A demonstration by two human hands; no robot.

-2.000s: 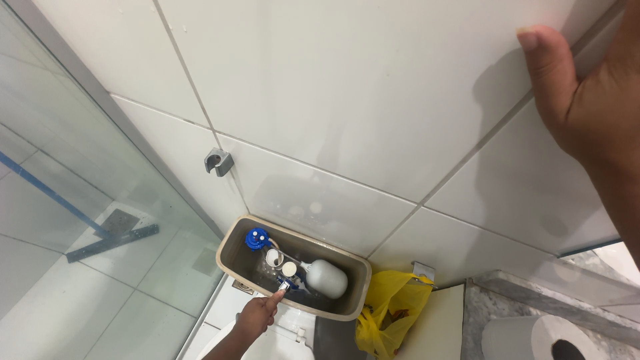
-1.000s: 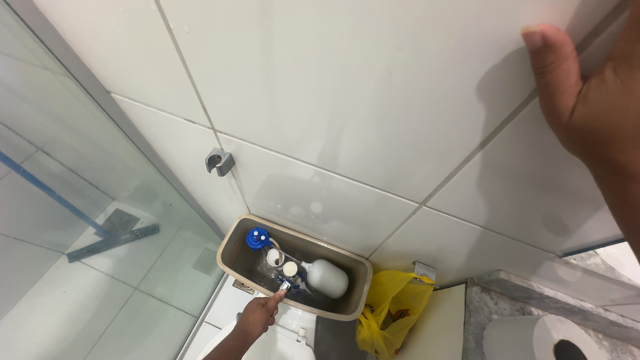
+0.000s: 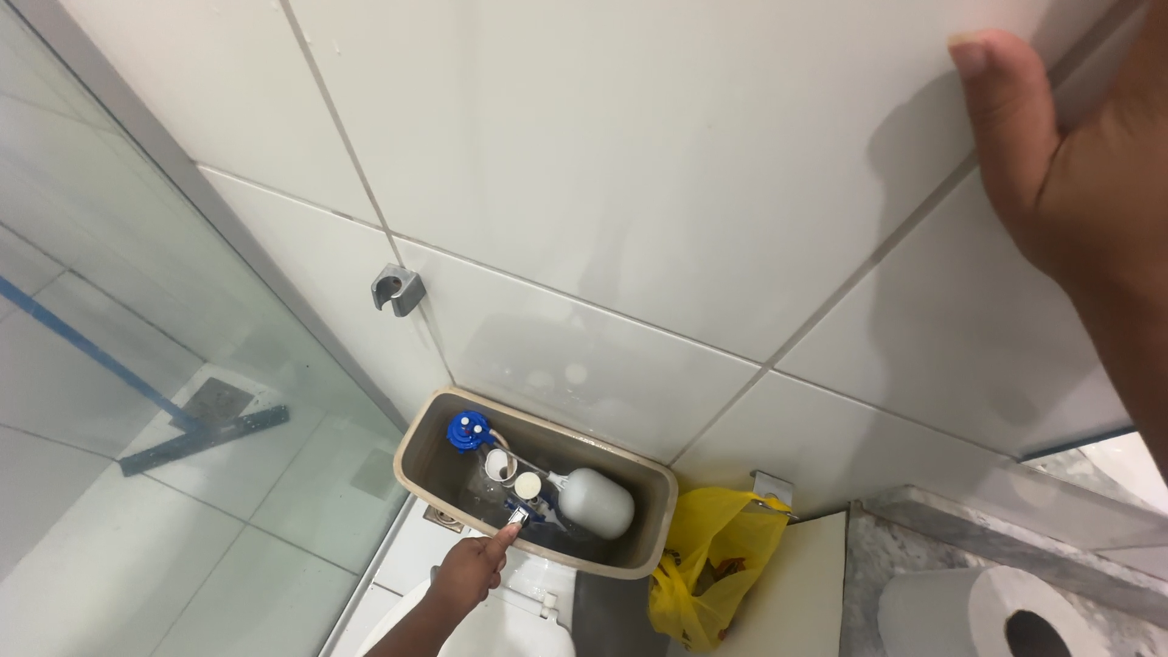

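An open toilet cistern shows a blue fill valve, a grey float, a white open tube and a round cream-coloured cap. My left hand is at its front rim, fingers curled, a fingertip and thumb area on a small chrome fitting. Water lies around the parts inside. My right hand is raised at the upper right by the tiled wall, thumb extended; its other fingers are out of view.
A yellow plastic bag hangs from a metal holder beside the cistern. A paper roll is at lower right. A chrome bracket projects from the wall. Behind the glass panel stands a blue squeegee.
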